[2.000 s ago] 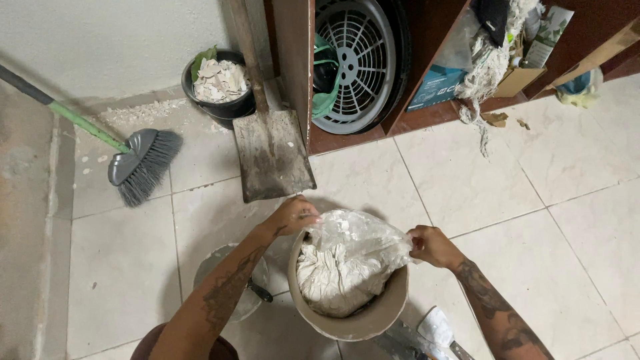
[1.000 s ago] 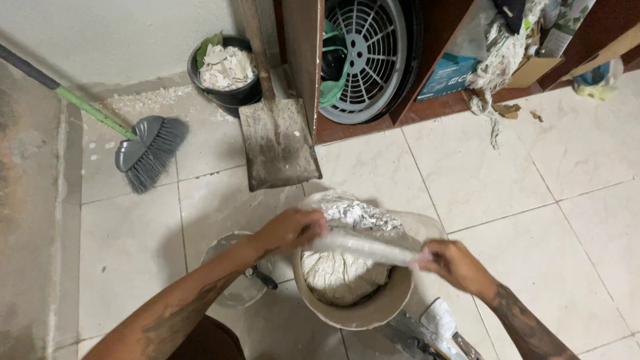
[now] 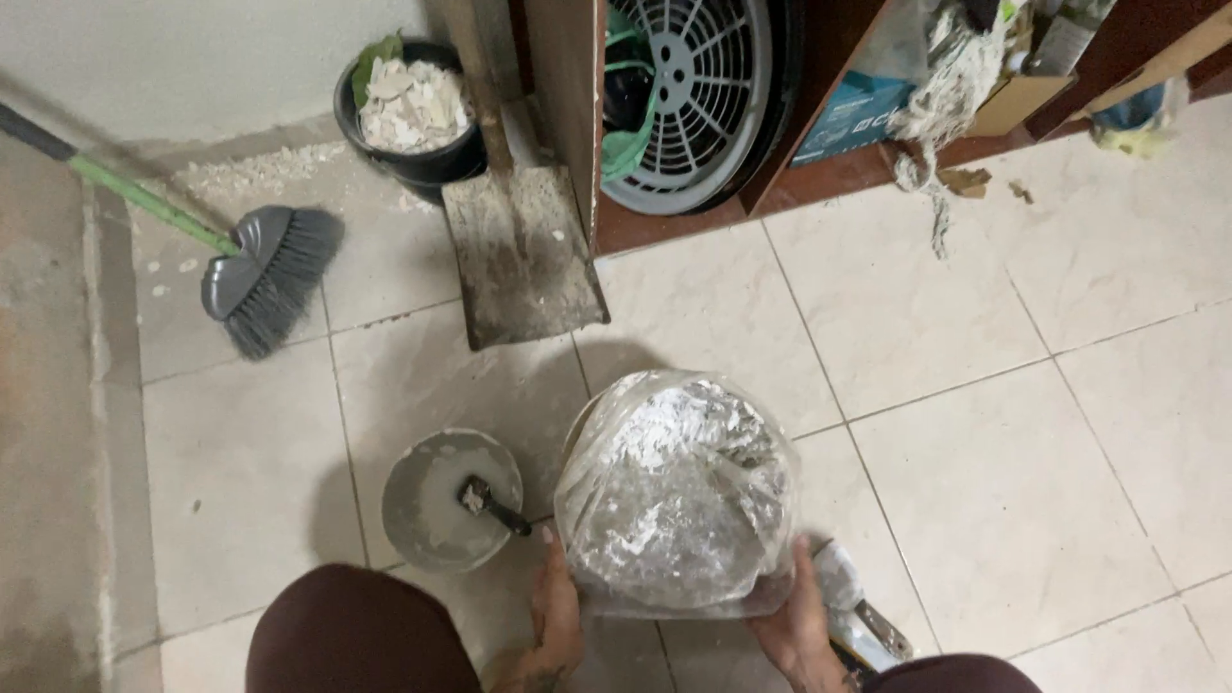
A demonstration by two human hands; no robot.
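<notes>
A clear plastic bag [image 3: 679,500], smeared with white compound, lies spread over the top of a round bucket [image 3: 580,423], whose rim shows only at the upper left. My left hand [image 3: 556,602] presses the bag against the bucket's lower left side, while my right hand [image 3: 801,616] does the same at the lower right. To the left of the bucket stands a smaller grey container [image 3: 414,510] with cloudy contents and a black-handled tool [image 3: 496,505] in it. Just right of my right hand, a putty knife [image 3: 861,602] coated in white rests near the floor.
A flat shovel [image 3: 525,260] leans by a black bucket [image 3: 414,168] of plaster chips. At the left is a broom [image 3: 269,279]. A wooden shelf unit [image 3: 674,229] holds a grey fan grille [image 3: 683,106], a blue box [image 3: 852,115] and a string mop head [image 3: 948,96]. My knees flank the work.
The bag's edge, held up over the bucket before, now lies across its top. Both hands have come down from the far side to the bucket's near sides.
</notes>
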